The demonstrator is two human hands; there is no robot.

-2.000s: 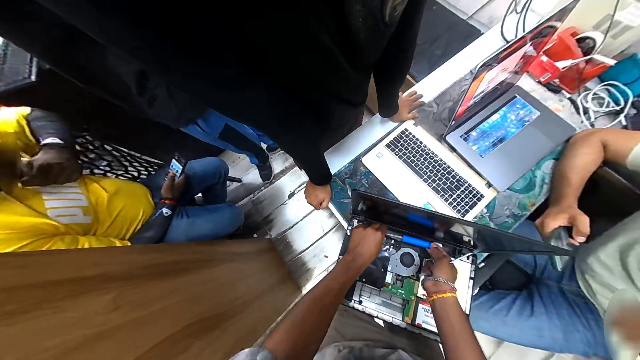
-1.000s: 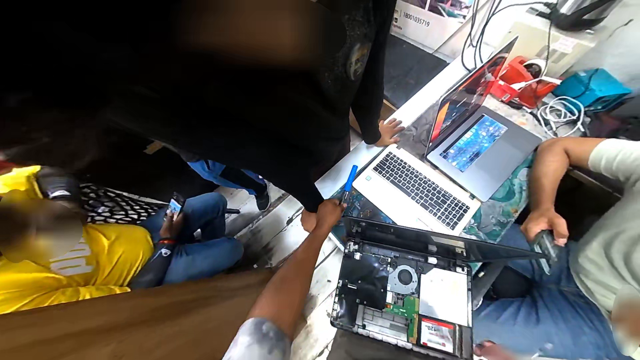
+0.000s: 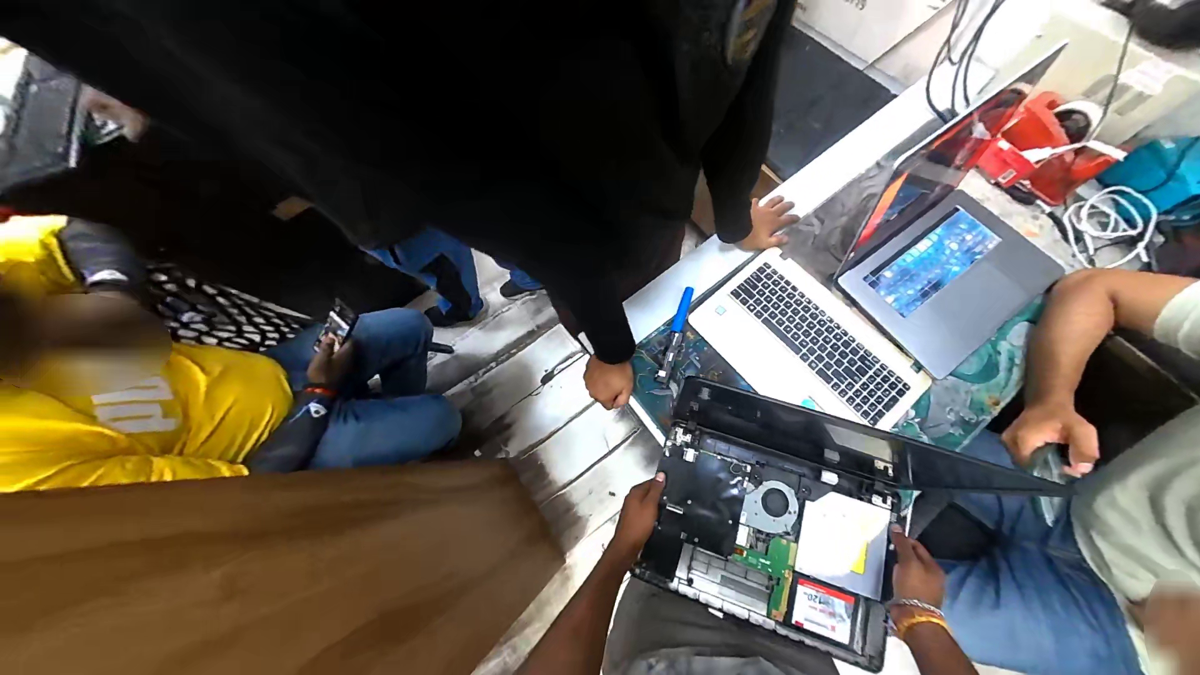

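Observation:
An opened-up laptop base point(image 3: 705, 506) rests across my lap, its inner parts bare: a round cooling fan point(image 3: 774, 503), a green circuit board point(image 3: 780, 562) and a drive with a red and white label point(image 3: 823, 609). Its dark screen lid point(image 3: 797, 427) stands raised at the far side. My left hand point(image 3: 641, 514) grips the base's left edge. On the opposite edge, my right hand point(image 3: 917, 568), with bracelets at the wrist, holds the base too. A screwdriver with a blue handle point(image 3: 682, 309) lies on the table beyond the lid, apart from both hands.
A white laptop with a black keyboard point(image 3: 816, 328) and a grey laptop point(image 3: 966, 281) lie on the patterned table. Behind are red items point(image 3: 1041, 141) and a coiled white cable point(image 3: 1111, 225). A person in black leans on the table; others sit left and right, the right one near the lid.
My left hand has let go of the blue-handled screwdriver, which now lies on the table, and has come back to the base's left edge. My right hand now holds the right edge.

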